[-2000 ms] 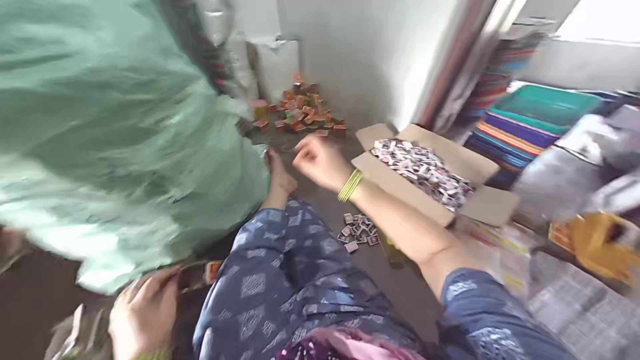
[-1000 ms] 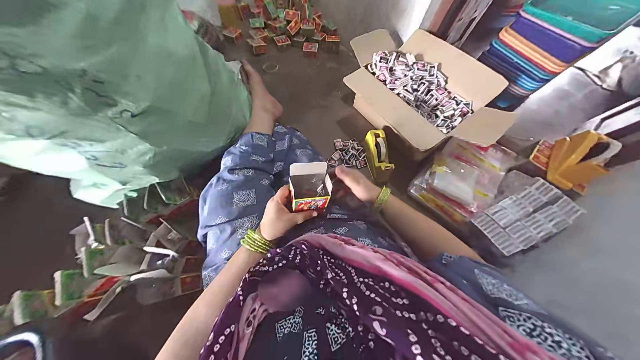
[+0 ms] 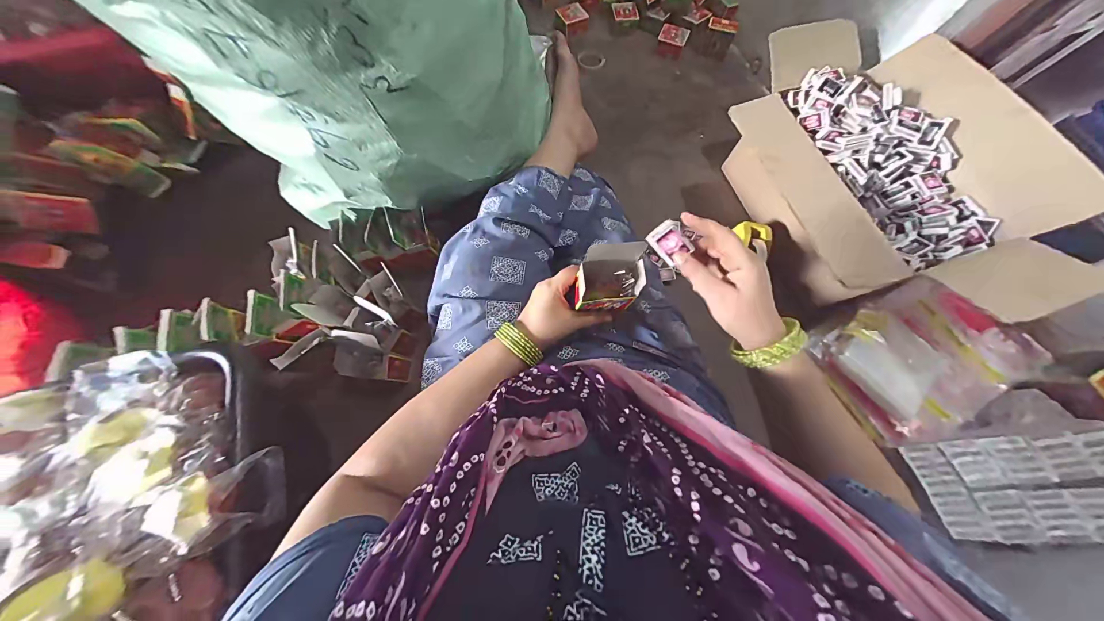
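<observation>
My left hand (image 3: pixel 561 312) holds a small printed carton (image 3: pixel 609 278) over my lap, its top flaps up and something shiny visible inside. Between the thumb and fingers of my right hand (image 3: pixel 730 274) is a small white-edged packet with a pink print (image 3: pixel 669 244), just right of the carton's raised flap. Part of a small pile of similar packets shows behind that hand, on the floor. A yellow tape dispenser (image 3: pixel 754 234) is partly hidden beyond the fingers. To the right, an open cardboard box (image 3: pixel 798 185) holds many such packets.
Open small cartons (image 3: pixel 345 323) stand on the floor at left, near a dark tub (image 3: pixel 231 388) of clear plastic packets. A large green sack (image 3: pixel 414 103) lies against my leg. Closed small cartons (image 3: pixel 672 40) sit ahead. Plastic bags (image 3: pixel 914 362) and wrapped packs (image 3: pixel 1009 487) lie at right.
My right hand has moved away from the carton's side and now holds up a small packet. Two seconds ago my hands were far apart; the left now holds the carton. The view has shifted.
</observation>
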